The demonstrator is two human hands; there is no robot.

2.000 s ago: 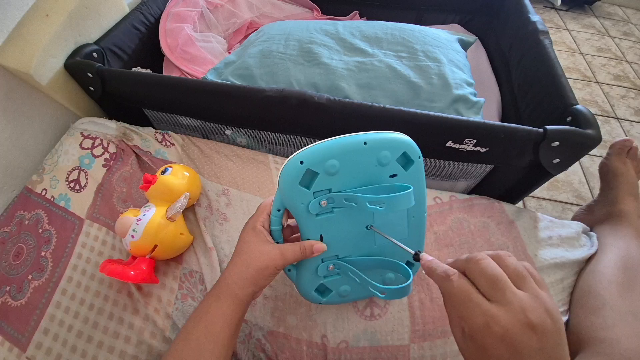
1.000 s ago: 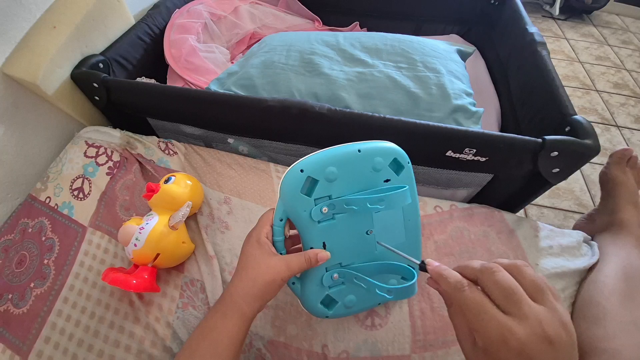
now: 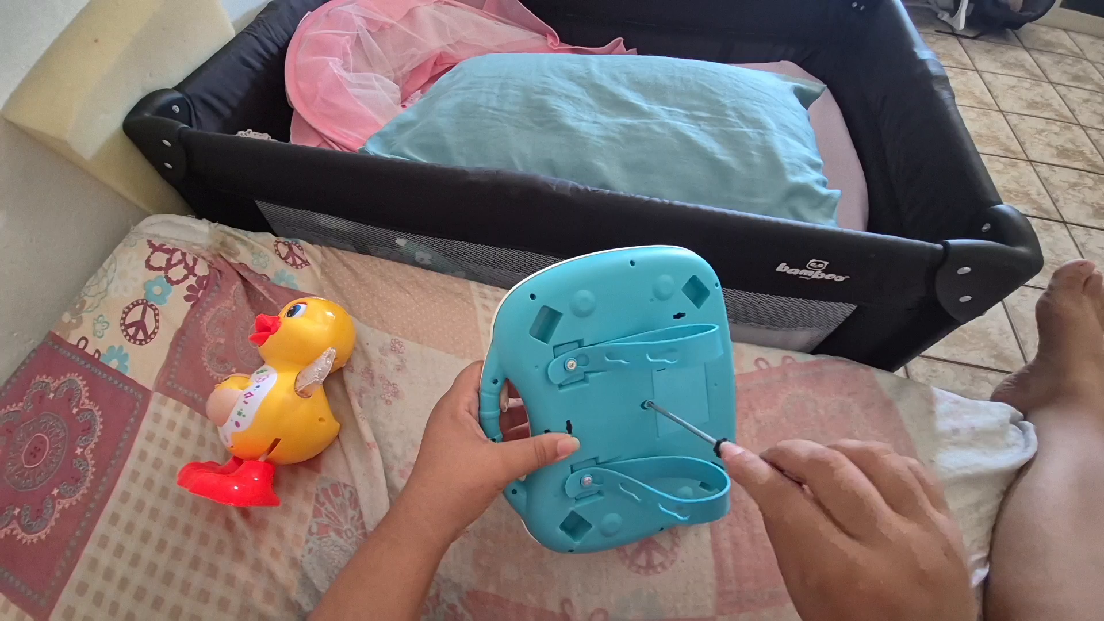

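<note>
A turquoise plastic toy (image 3: 617, 379) is held above the bed with its back facing me. Two looped turquoise straps (image 3: 638, 349) are fixed to it by screws. My left hand (image 3: 483, 448) grips the handle on its left side, thumb resting on the back. In my right hand (image 3: 849, 509) is a screwdriver (image 3: 686, 424); its handle is mostly hidden by my fingers, and its tip meets a screw hole beside a rectangular panel near the middle of the back. A yellow toy duck (image 3: 297, 388) with red feet lies to the left of my left hand.
Behind the toy stands a black playpen (image 3: 552, 207) holding a turquoise pillow (image 3: 621, 129) and pink netting (image 3: 371, 69). A patterned sheet (image 3: 78, 448) covers the bed. At the right a bare leg and foot (image 3: 1061, 362) rest near a white cloth (image 3: 987, 466). Foam (image 3: 121, 95) leans at the upper left.
My left hand keeps its hold on the toy. The screwdriver stays at the same hole, while its shaft and my right hand have shifted slightly in angle.
</note>
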